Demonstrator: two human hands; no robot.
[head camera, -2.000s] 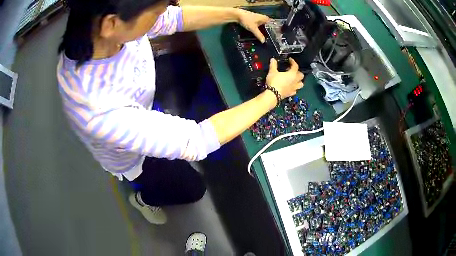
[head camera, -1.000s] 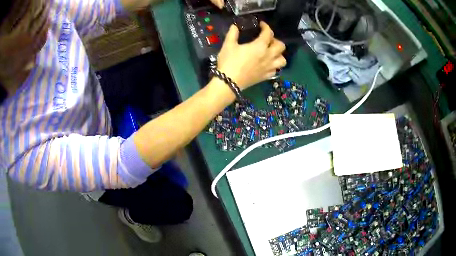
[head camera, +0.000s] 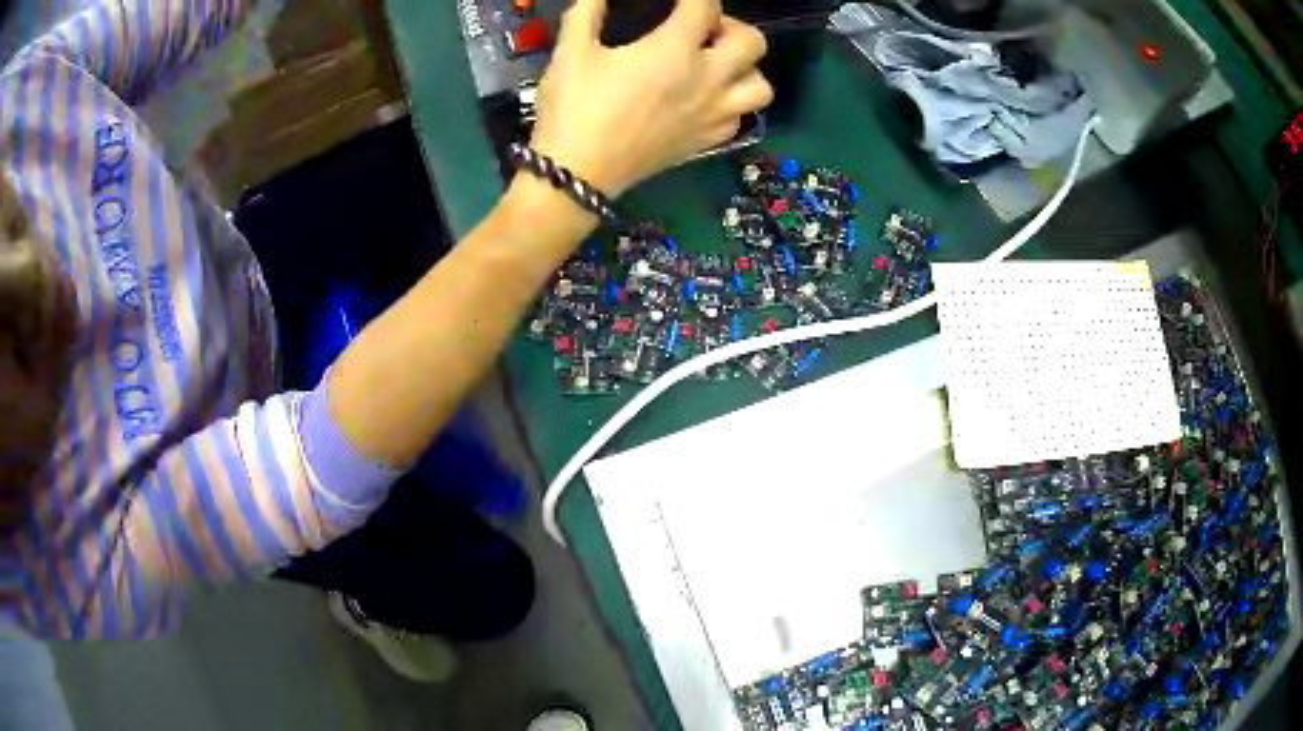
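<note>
Neither of my hands is in view. A pale tray (head camera: 757, 536) lies in front, with many small circuit boards (head camera: 1072, 607) packed over its right and lower part. A white card (head camera: 1057, 364) with rows of fine dots lies over the boards and the tray's back edge. A loose pile of circuit boards (head camera: 686, 300) lies on the green bench behind the tray. The black test fixture (head camera: 493, 69) is cut off by the top edge; its red square button shows. Another person's hand (head camera: 643, 93) covers part of it and touches a dark part there.
A white cable (head camera: 757, 343) curves across the bench between pile and tray. A crumpled pale blue cloth (head camera: 979, 107) lies beside a grey box (head camera: 1150, 93) with a red light. The other person, in striped sleeves (head camera: 243, 486), stands along the left bench edge.
The view has moved closer and down the bench, so the fixture now lies mostly above the frame. The other person's hand stays at the fixture. The card's dots now show.
</note>
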